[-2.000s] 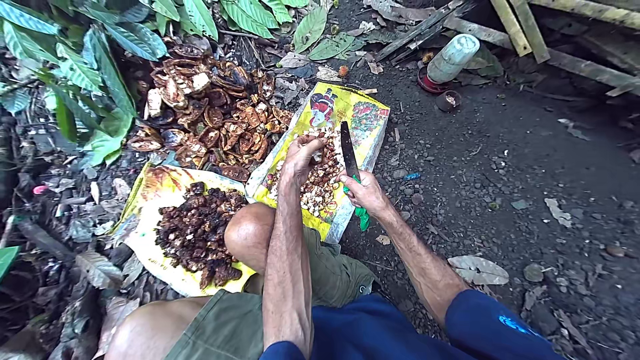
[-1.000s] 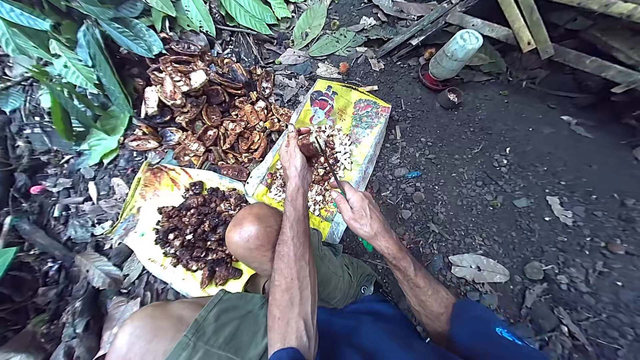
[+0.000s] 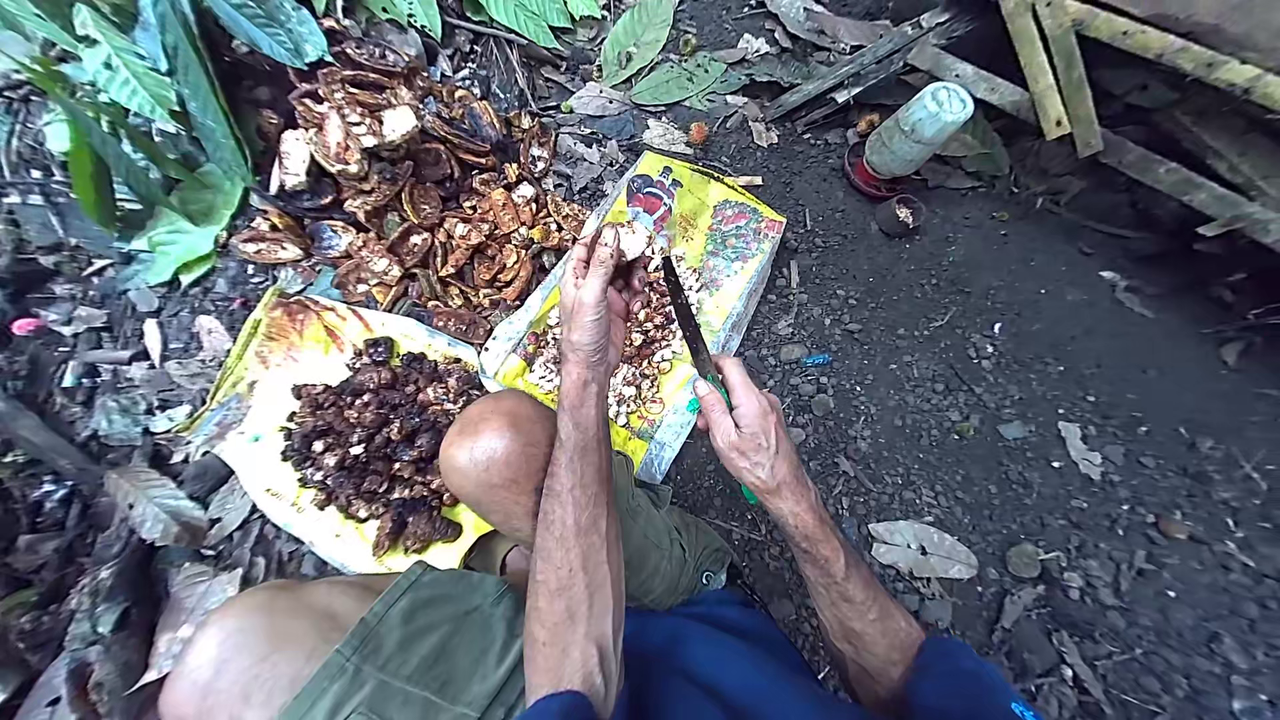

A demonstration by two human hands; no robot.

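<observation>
My left hand (image 3: 594,305) holds a pale, whitish piece of opened cacao pod (image 3: 632,240) over a yellow printed sack (image 3: 745,215). Closed around the green handle of a dark-bladed knife (image 3: 685,310) is my right hand (image 3: 745,430), at the sack's right edge; the blade points up toward the left hand, apart from the piece. Pale and reddish-brown cacao beans (image 3: 640,365) lie spread on the sack below both hands. Left of my knee, dark clumps of cacao beans (image 3: 380,440) are heaped on a second yellow and white sack (image 3: 260,450).
Opened brown cacao husks (image 3: 430,200) are piled behind the sacks, beside green leaves (image 3: 190,220). A cloudy bottle (image 3: 920,130) on a red base and a small dark cup (image 3: 900,215) stand at the upper right, near wooden slats (image 3: 1150,170). Dark soil with dry leaves lies to the right.
One second ago the blade was up at the item in my left hand; now it is apart from it. A pale piece now shows at my left fingertips.
</observation>
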